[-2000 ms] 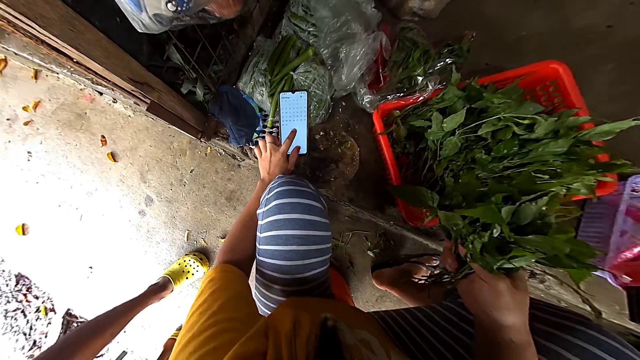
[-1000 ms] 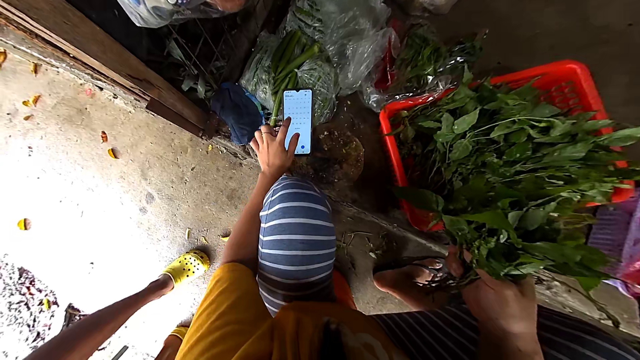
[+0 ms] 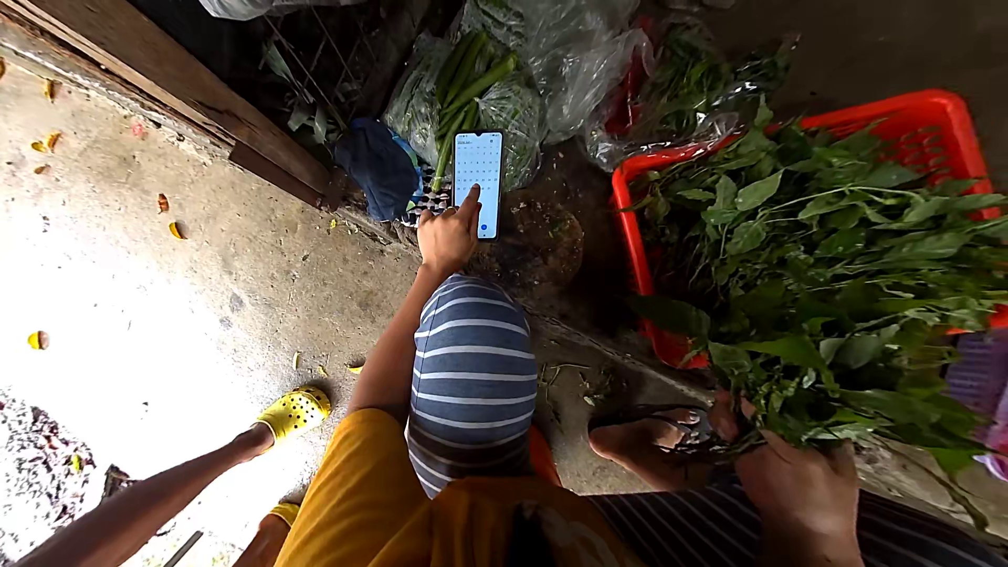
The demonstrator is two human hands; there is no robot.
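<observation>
My left hand (image 3: pixel 447 238) reaches out with its index finger on the screen of a smartphone (image 3: pixel 477 186), which shows a calendar grid. Its other fingers are partly curled at the phone's lower left edge, not around it. Behind the phone are green stalks (image 3: pixel 465 87) in clear plastic bags. At the lower right, my right hand (image 3: pixel 795 472) is closed around the stem ends of a bunch of leafy greens (image 3: pixel 843 315). The bunch hangs over a red plastic basket (image 3: pixel 639 260); its leaves hide much of the basket.
A dark blue cloth (image 3: pixel 378 169) lies left of the phone, beside a wooden beam (image 3: pixel 205 94). A sandalled foot (image 3: pixel 638 441) is near my right hand. Another person's yellow clog (image 3: pixel 295 413) stands on the concrete at left. A purple plastic basket (image 3: pixel 976 378) is at the right edge.
My left index finger has moved from the phone's left side to the middle of its screen since a second ago. My right hand stays on the greens.
</observation>
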